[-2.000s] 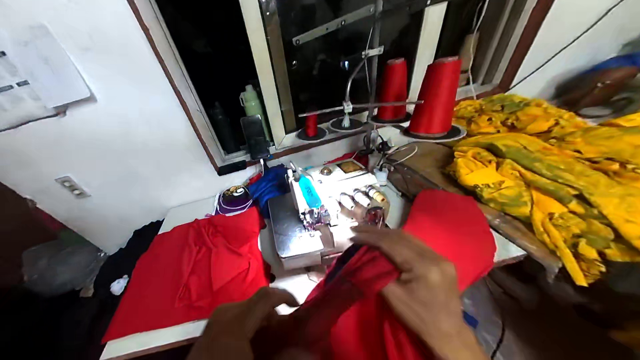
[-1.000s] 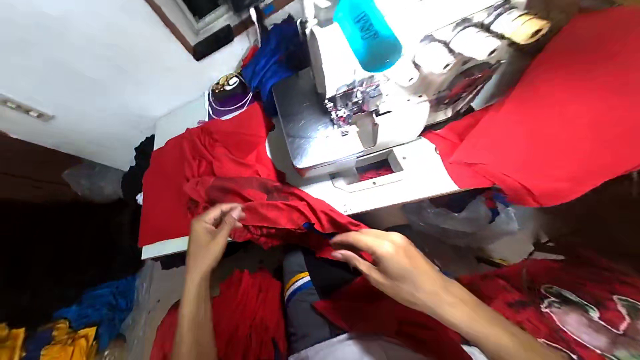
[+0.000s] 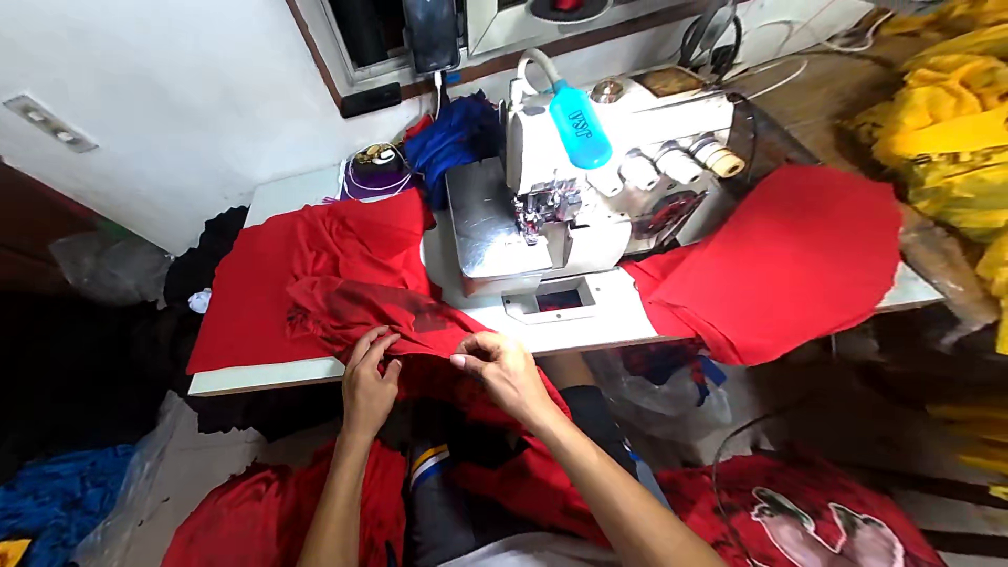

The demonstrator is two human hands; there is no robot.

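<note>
My left hand [image 3: 370, 386] pinches the edge of a red fabric piece with dark patches [image 3: 394, 311], which runs from the table's left part down over my lap. To its right, my right hand [image 3: 500, 370] grips the same edge between thumb and fingers. Just beyond my hands stands a white overlock sewing machine [image 3: 583, 213], its needle area lit, with a blue-covered lamp or attachment [image 3: 580, 126] on top. Another red fabric piece [image 3: 362, 236] lies under the held one at the left. A rounded red piece [image 3: 787, 260] hangs over the table edge at the right.
Blue cloth [image 3: 457, 142] and a purple item with white cord [image 3: 378, 173] lie behind the machine's left side. Yellow fabric [image 3: 945, 134] is heaped at far right. A red printed cloth [image 3: 803, 512] lies low at right, black fabric [image 3: 220, 244] at left. The white table edge [image 3: 268, 378] runs before me.
The view has swung down, then partly back up. Since one second ago my hands have come closer together along the red fabric's edge.
</note>
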